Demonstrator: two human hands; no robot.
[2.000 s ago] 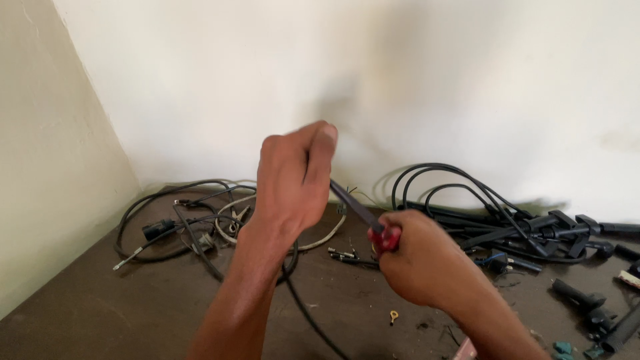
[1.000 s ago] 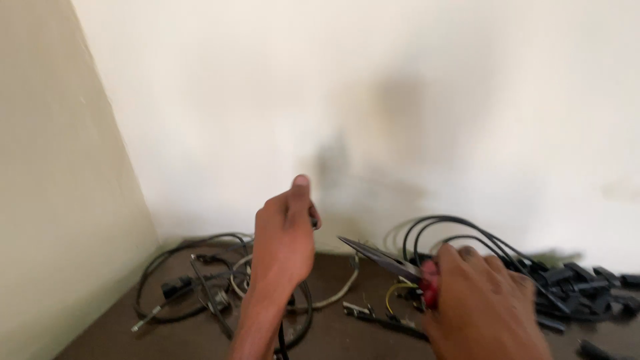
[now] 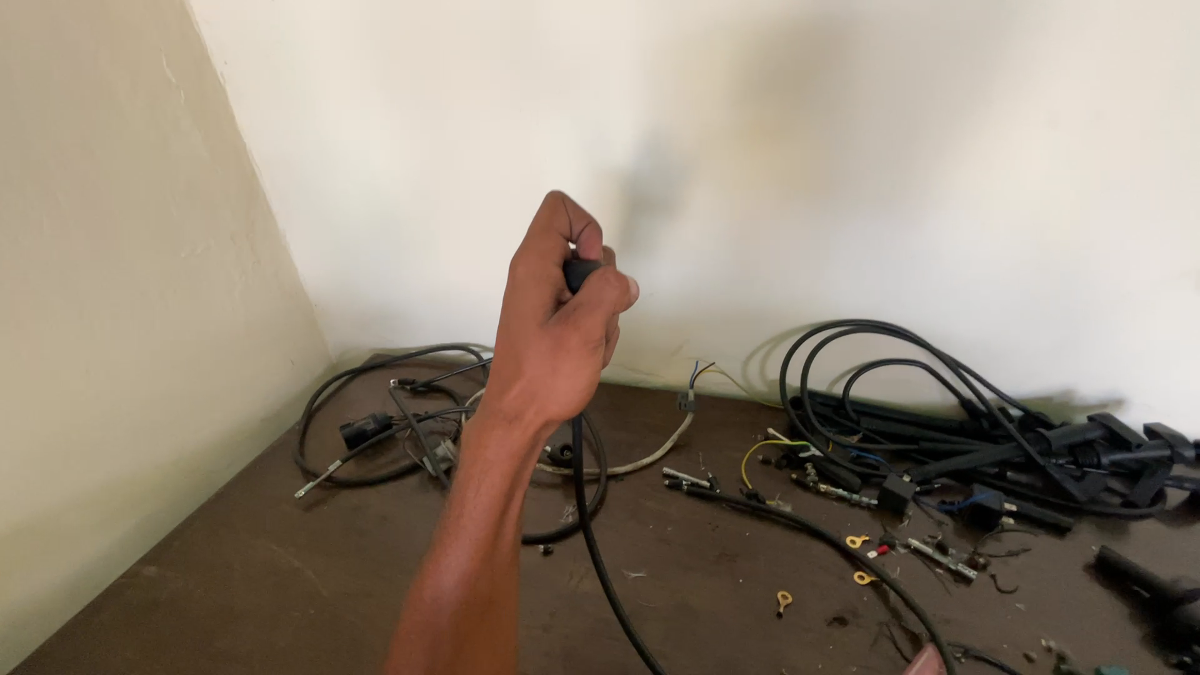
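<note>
My left hand point(image 3: 558, 319) is raised in front of the wall, its fingers closed around a black cable point(image 3: 600, 562). A dark end of it shows between thumb and forefinger, and the cable hangs down out of the bottom of the view. Of my right hand point(image 3: 926, 661) only a fingertip shows at the bottom edge, beside another black cable point(image 3: 844, 544) that lies across the brown table point(image 3: 309, 581); whether it grips anything is hidden. Gold ring terminals point(image 3: 784, 600) lie on the tabletop between the two cables.
Coiled black cables with a black connector point(image 3: 366, 429) and a pale cable point(image 3: 656, 457) lie at the left and middle. At the right is a heap of black cables with plugs point(image 3: 1087, 450), wire scraps and a metal pin point(image 3: 942, 560). Walls border the table behind and left.
My right hand, which held a red-handled cutting tool near the left hand, has moved down almost out of view. The tool no longer shows. My left hand stays raised and closed.
</note>
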